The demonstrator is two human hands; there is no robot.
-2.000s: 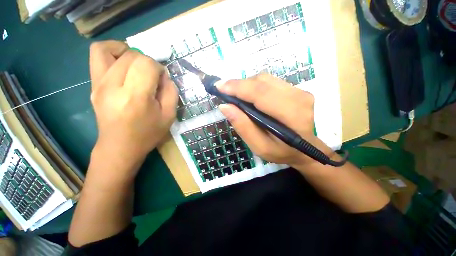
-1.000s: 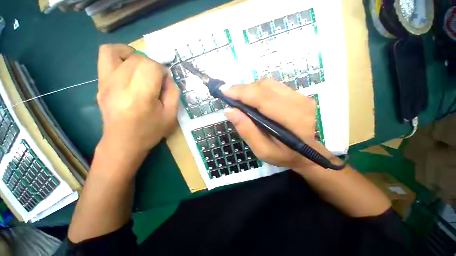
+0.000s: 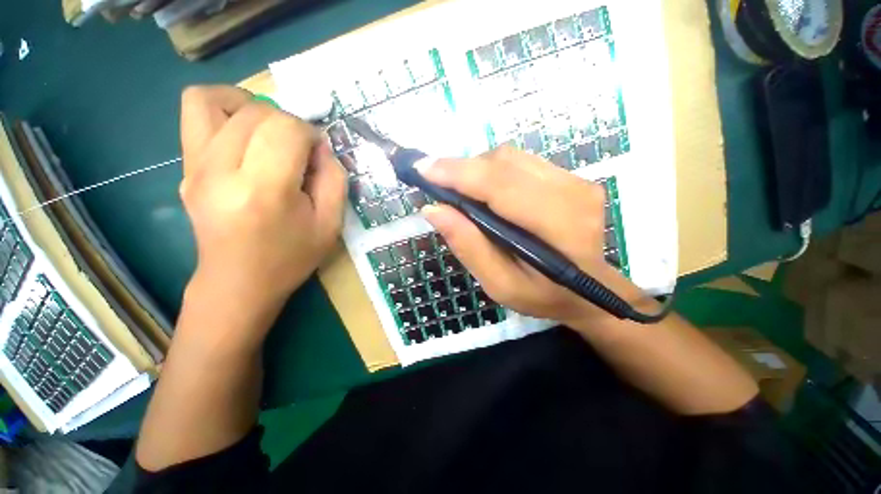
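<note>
My right hand (image 3: 526, 232) holds a black soldering iron (image 3: 512, 236) like a pen, its tip on the upper-left PCB panel (image 3: 386, 207). My left hand (image 3: 261, 188) is closed on thin solder wire (image 3: 106, 180) that runs in from the left. A small green band (image 3: 264, 99) shows at a left finger. The wire's end near the iron tip is hard to make out. Another PCB panel (image 3: 435, 288) lies below, and one (image 3: 551, 87) at the upper right, partly washed out by glare. A fourth is mostly hidden behind my right hand. All lie on a white sheet (image 3: 649, 145).
A cardboard sheet (image 3: 700, 154) lies under the white sheet. Stacked carriers with panels (image 3: 58, 343) stand at left, and another stack (image 3: 208, 29) at the far side. At right are a reel (image 3: 807, 24), a black slab with a white cable (image 3: 794, 145) and a cardboard box (image 3: 753, 362).
The iron tip and my left hand stay close together at the same panel. The whole view has shifted slightly. Both hands keep their holds.
</note>
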